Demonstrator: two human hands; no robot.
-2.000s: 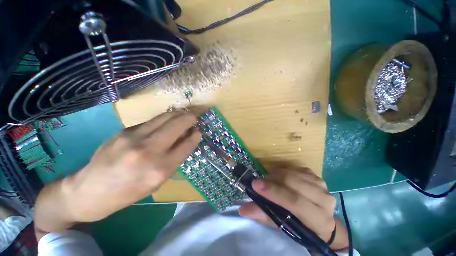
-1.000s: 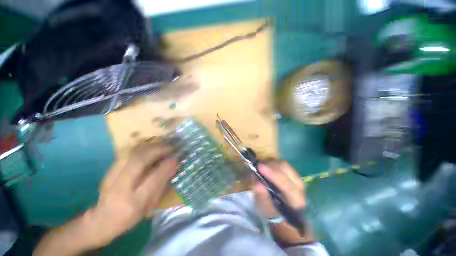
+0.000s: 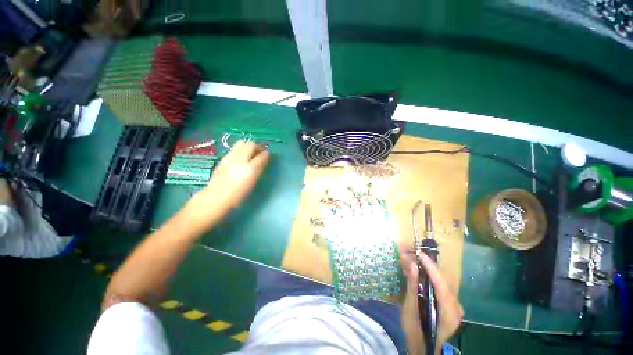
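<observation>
The green PCB panel [image 3: 366, 272] lies on the tan cardboard mat [image 3: 444, 166], and bright glare washes out its far part. Small reddish wired bits stand along its far left edge. My right hand [image 3: 432, 298] holds the black soldering iron [image 3: 428, 274] just right of the panel. Its bare metal shaft points away from me, apart from the panel. My left hand [image 3: 239, 170] is at the thin green and white wires [image 3: 258, 133] left of the fan, fingers bent. Whether a wire is in its fingertips cannot be told.
The black fume fan [image 3: 349, 135] stands behind the panel. A brown bowl of silvery scrap [image 3: 517, 218] and a black feeder box [image 3: 572, 267] are at right. Small red-wired green boards [image 3: 191, 168], a black rack [image 3: 135, 177] and stacked boards [image 3: 132, 83] are at left. A person's sleeve [image 3: 31, 232] shows far left.
My left hand has left the panel and moved far left to the wires. The soldering iron has lifted off the panel to its right. The view has shifted and now takes in more of the bench.
</observation>
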